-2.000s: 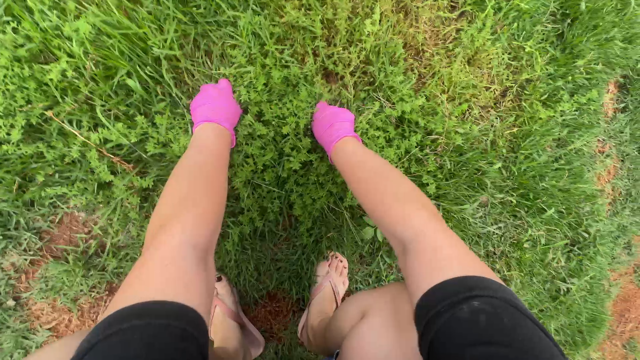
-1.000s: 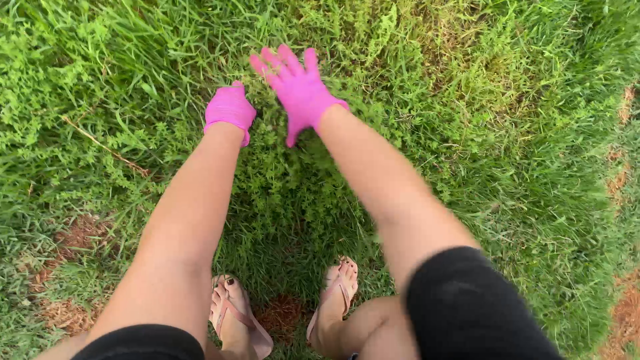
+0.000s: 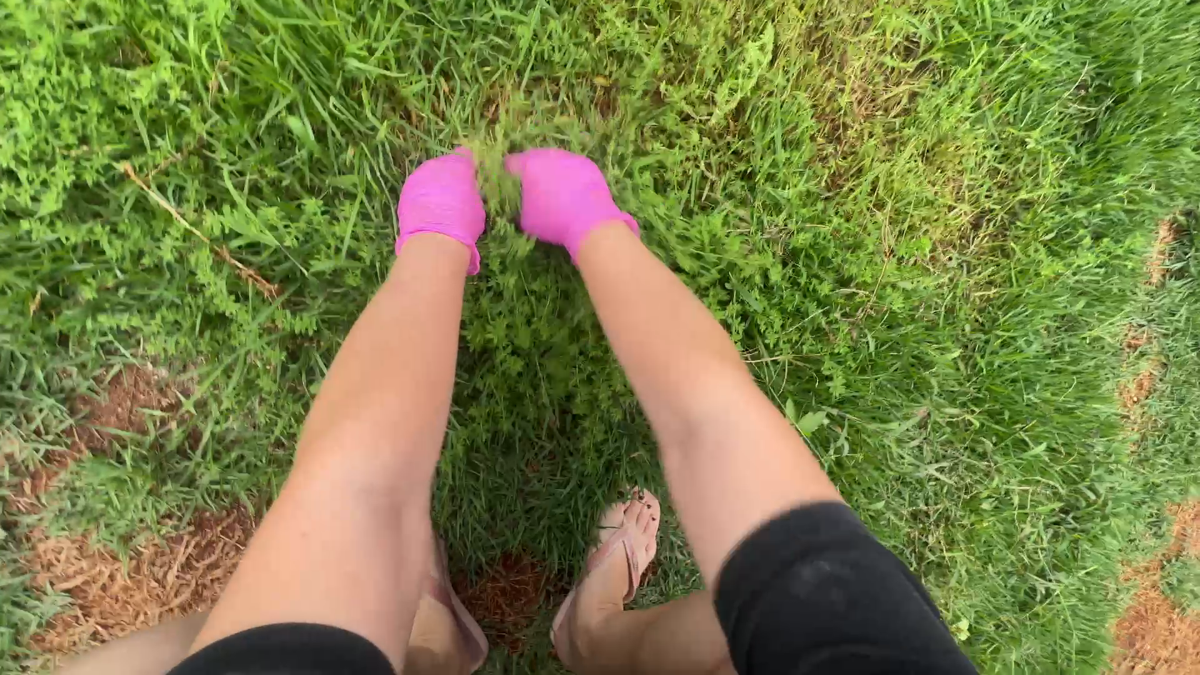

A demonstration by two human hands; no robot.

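Observation:
Pink gloves cover both hands, which are side by side low over a patch of leafy green weeds (image 3: 534, 356). My left hand (image 3: 441, 206) is curled, knuckles up, with its fingertips hidden at the greenery. Just to its right, my right hand (image 3: 565, 199) is also curled, and blurred green stems (image 3: 495, 173) show in the narrow gap between the two. Both hands seem closed on these weed stems, though the fingers themselves are mostly hidden. The hands do not touch each other.
Feet in flip-flops (image 3: 609, 562) stand on the grass below. A dry twig (image 3: 202, 230) lies at the left. Reddish mulch (image 3: 141, 581) shows at the lower left, with more along the right edge. Longer grass (image 3: 1031, 281) grows at the right.
My right hand, spread open a second ago, is now curled beside my left. Two seconds ago both hands were curled and farther apart.

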